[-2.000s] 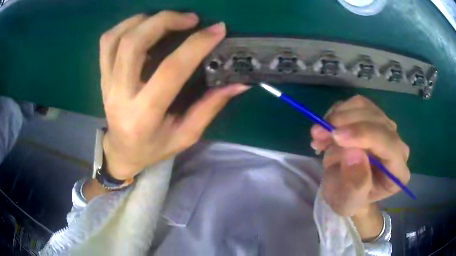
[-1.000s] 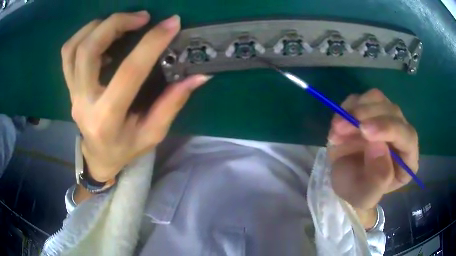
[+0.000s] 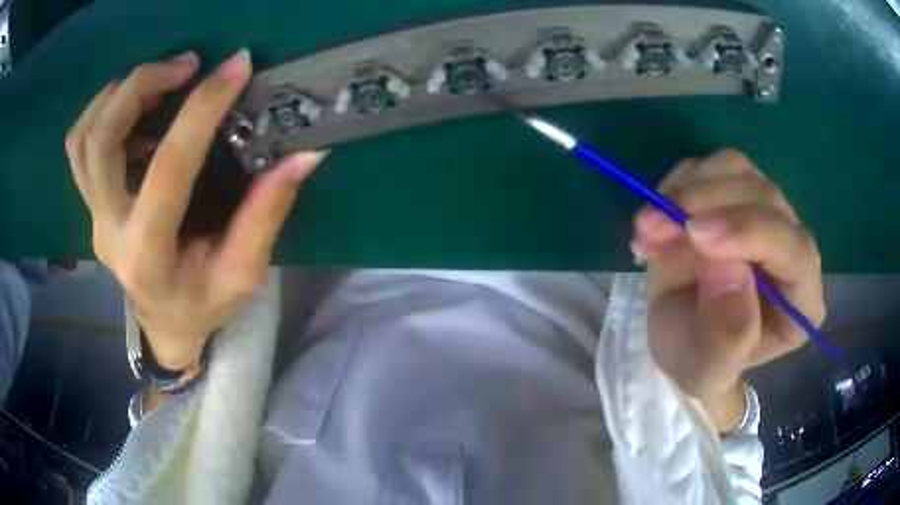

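Note:
The grey strip fixture [image 3: 414,113] lies across the green surface, its left end lower than its right. Several dark, squarish components sit in a row in it, such as this one [image 3: 468,75], each flanked by whitish lobes. My left hand [image 3: 178,197] holds the fixture's left end between thumb and fingers. My right hand [image 3: 730,266] holds the blue paintbrush [image 3: 624,178] like a pen. The brush's dark tip is at the fixture's front edge, just below the third component from the left. Whether it touches is unclear.
The glossy green bench [image 3: 454,212] lies under and around the fixture. Another person's pale sleeve [image 3: 14,316] shows at the left edge. A watch [image 3: 170,373] is on my left wrist. Dark equipment [image 3: 857,434] is at the lower right.
The fixture and my left hand have moved left in the view, and the fixture's left end now tilts down. The brush tip has passed from near the first component to below the third.

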